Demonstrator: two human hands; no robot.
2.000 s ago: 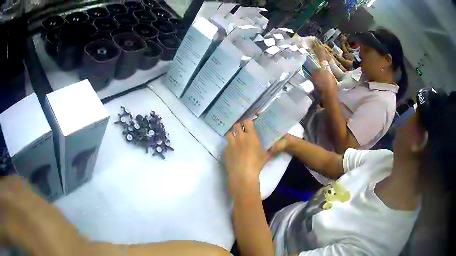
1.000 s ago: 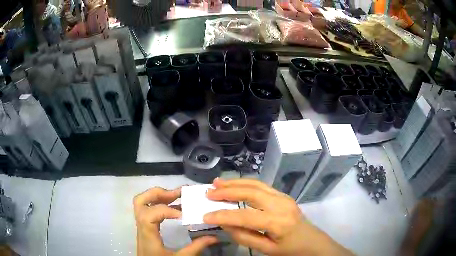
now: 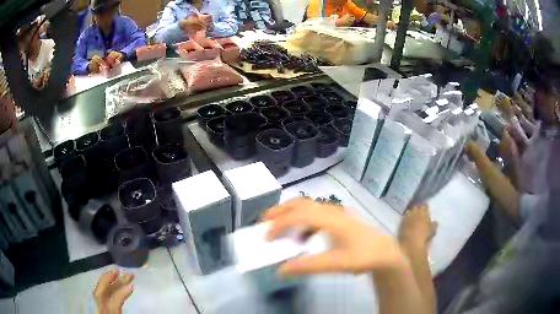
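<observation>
A closed retail carton, white-topped and blurred, is held upright by its top in my right hand. My left hand is at the bottom left, fingers half curled, away from the carton and with nothing visible in it. Two closed upright cartons stand just beyond the held one, the left one and the right one, with flat white tops. The lower part of the held carton is smeared by motion.
Stacked black housings and a round black part lie left of the cartons. Small black fittings show partly behind my right hand. Open cartons stand in rows at right, beside a neighbour's hand. People sit across the line.
The view has swung right. Both hands held the carton before; my left hand has let go and moved away, while my right hand has carried the carton beside the two standing ones.
</observation>
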